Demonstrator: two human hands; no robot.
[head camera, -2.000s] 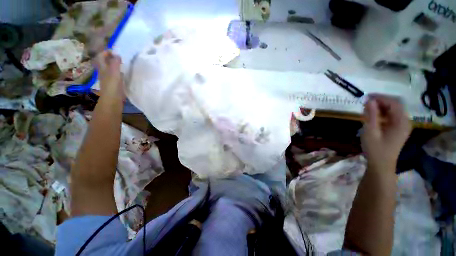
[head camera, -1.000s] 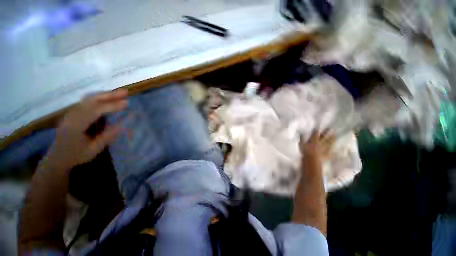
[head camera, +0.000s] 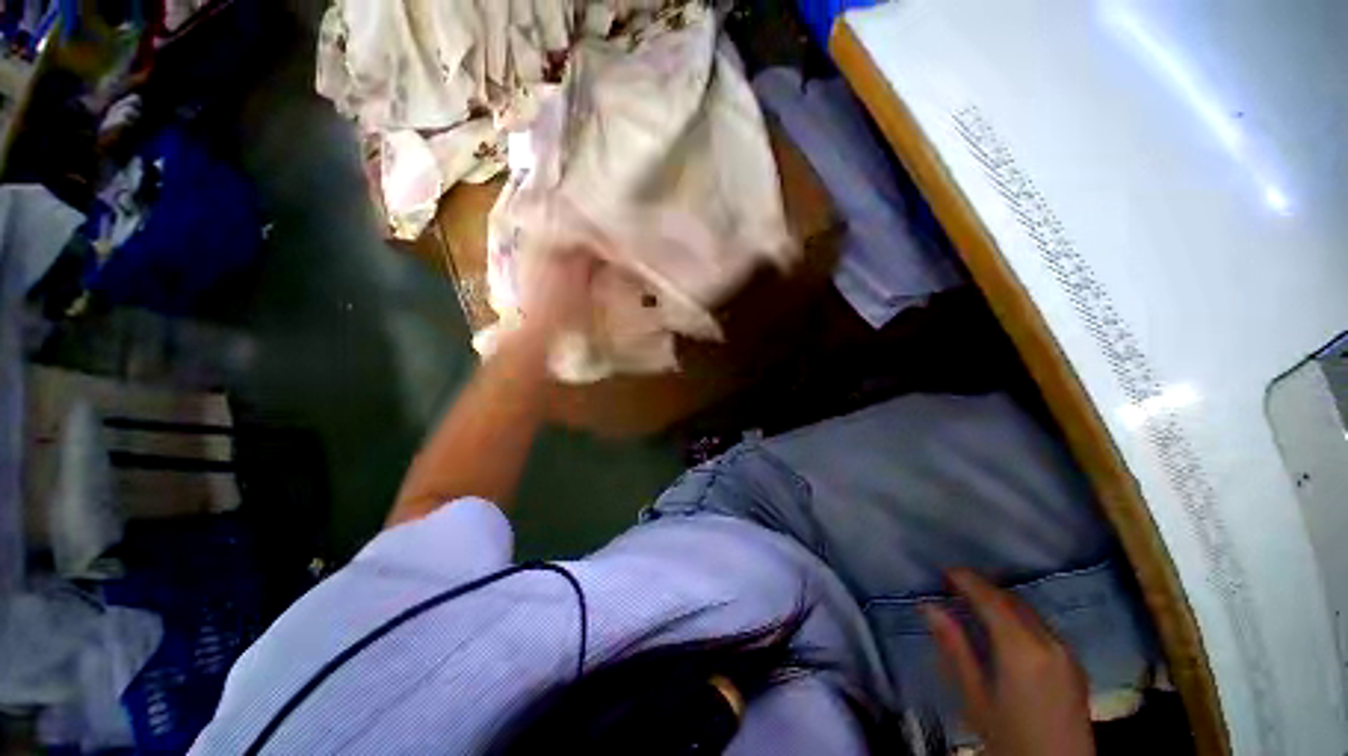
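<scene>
Cream-white floral cloth (head camera: 651, 141) lies in a loose heap at the upper middle, beside the table and below its level. My left hand (head camera: 569, 288) is blurred at the near side of this heap, with cloth bunched at its fingers; the fingertips are partly hidden. My right hand (head camera: 1020, 665) is over my lap at the lower right, near the table edge, with fingers apart and nothing seen in it.
The white table (head camera: 1035, 89) with its printed scale and brown edge runs down the right side. A brown cardboard surface (head camera: 473, 251) shows under the heap. A blue bag-like thing (head camera: 178, 222) and other cloth lie at the far left.
The view has swung from the table, past the cloth heap on the right, to the left-side heap. My left hand has reached onto this heap; my right hand has left the other one.
</scene>
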